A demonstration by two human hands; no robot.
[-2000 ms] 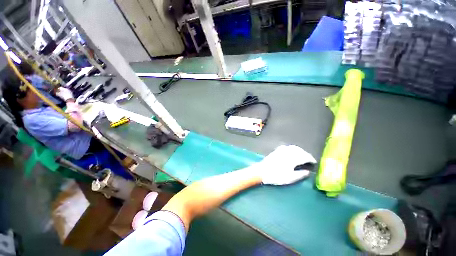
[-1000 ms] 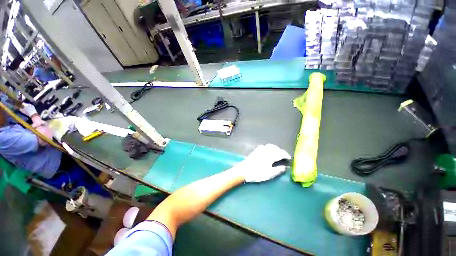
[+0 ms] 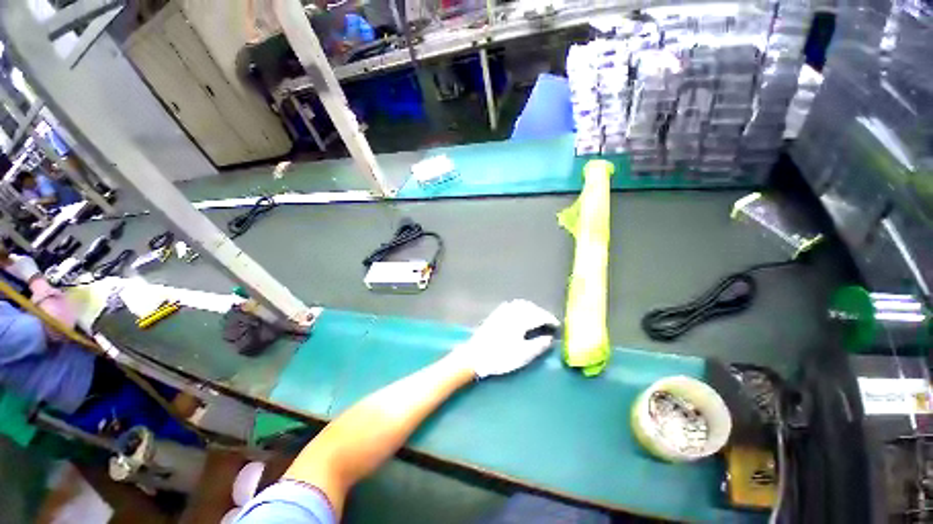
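Observation:
My left hand [image 3: 512, 339], in a white glove, rests on the teal mat [image 3: 348, 358] just left of the lower end of a yellow-green roll [image 3: 588, 268]. Its fingers are curled, with a gap between thumb and fingers, and nothing shows in it. A white power adapter [image 3: 399, 274] lies on the dark belt beyond my hand, its black cord [image 3: 409, 237] bundled behind it. Another unit [image 3: 778, 225] lies right of the roll, with a coiled black cord [image 3: 701, 307]. My right hand is not in view.
A dish of small silvery bits [image 3: 679, 418] stands at the mat's right, beside a dark feeder and a green-rimmed reel [image 3: 851, 317]. Silver stacks [image 3: 675, 102] stand at the far side. A slanted white post [image 3: 194, 225] stands left. A person's gloved hand shows far left.
The view has turned right, so the unit, coiled cord and reel on the right have come into view. My left hand stays beside the roll, much as before.

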